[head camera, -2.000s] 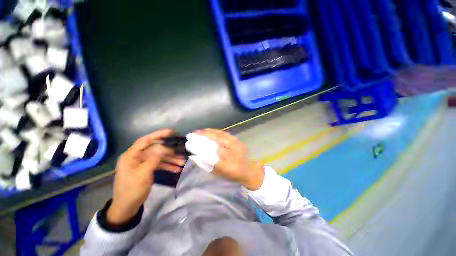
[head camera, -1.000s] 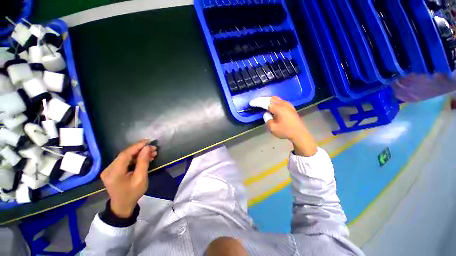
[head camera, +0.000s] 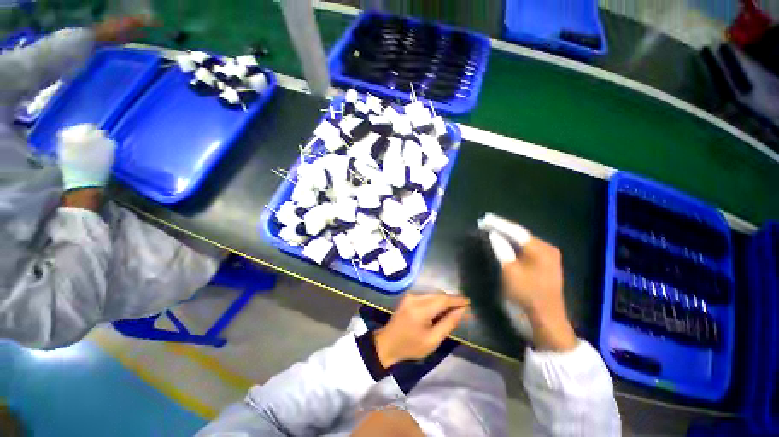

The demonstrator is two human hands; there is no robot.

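The blue parts tray [head camera: 272,224] stands in the middle of the bench, heaped with black-and-white parts [head camera: 342,209] with thin pale leads. My left hand [head camera: 417,329] is at the bench's front edge, thumb and fingertips together; whether they pinch something small is not clear. My right hand [head camera: 536,282], blurred and with white finger cots, is over the bench right of the parts tray, fingers slightly apart, with no part visible in it. The blue finished-unit tray [head camera: 608,282] at right holds rows of black units [head camera: 666,307] and one unit [head camera: 636,360] apart near its front.
Another blue tray [head camera: 478,81] of black units stands behind the parts tray on the green conveyor [head camera: 555,94]. At left a person's white-gloved hand [head camera: 85,158] is beside blue trays [head camera: 175,158]. A blue stool [head camera: 184,329] is below the bench. Blue trays [head camera: 764,316] stand at far right.
The view has swung left, so the trays appear further right. My right hand has left the finished-unit tray, where a black unit now lies near the front, and is nearer the parts tray.
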